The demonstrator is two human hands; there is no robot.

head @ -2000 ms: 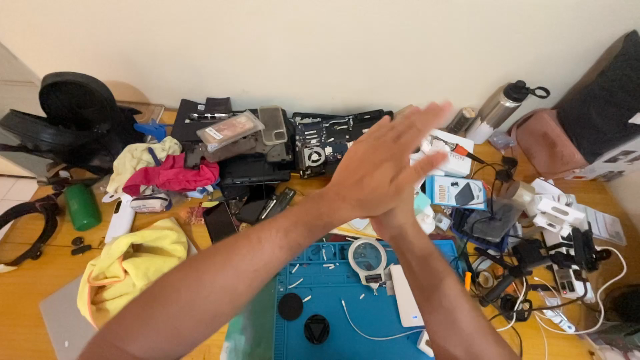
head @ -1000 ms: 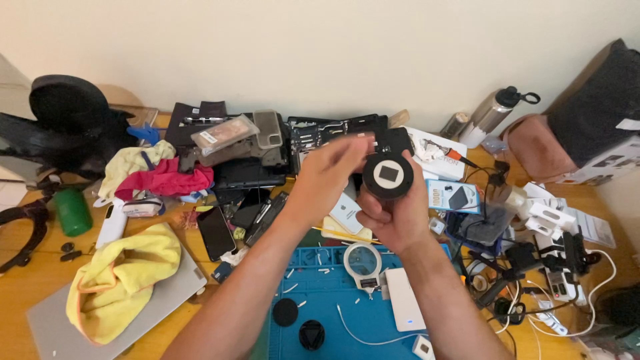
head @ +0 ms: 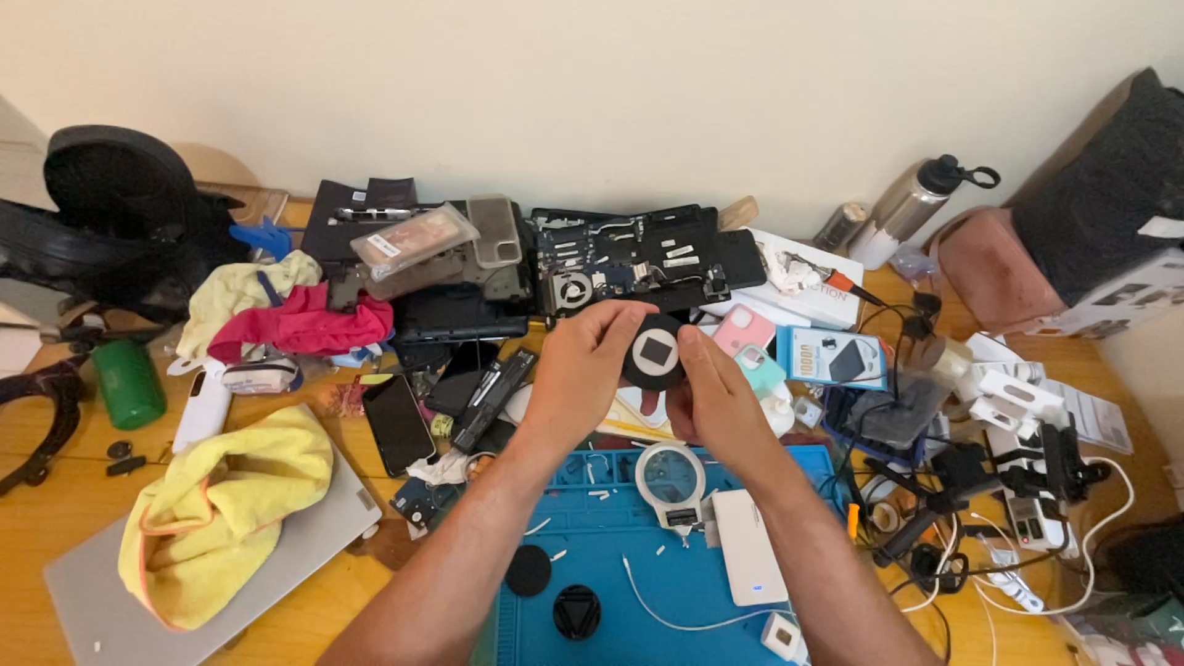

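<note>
Between both hands, above the top edge of a blue silicone work mat (head: 592,610), is a round black disc-shaped object (head: 656,372) with a white ring and a dark square on its face. My left hand (head: 583,365) grips its left side and my right hand (head: 717,388) grips its right side. Below them on the mat lie a magnifying glass (head: 670,476), a white power bank (head: 747,546) with a small light and a white cable (head: 675,624). A flat black disc (head: 529,570) and a round black piece with a triangular centre (head: 576,611) lie near the left forearm.
An opened laptop chassis (head: 629,254) and phone cases stand behind the hands. A yellow cloth (head: 231,518) lies on a silver laptop (head: 92,573) at left, near a black smartphone (head: 398,424). Tangled cables, a power strip (head: 1027,518) and a steel bottle (head: 902,217) are at right.
Two seconds ago my hands were pressed together, higher up. One second ago my right hand held the round black object with my left beside it; now both hands grip it.
</note>
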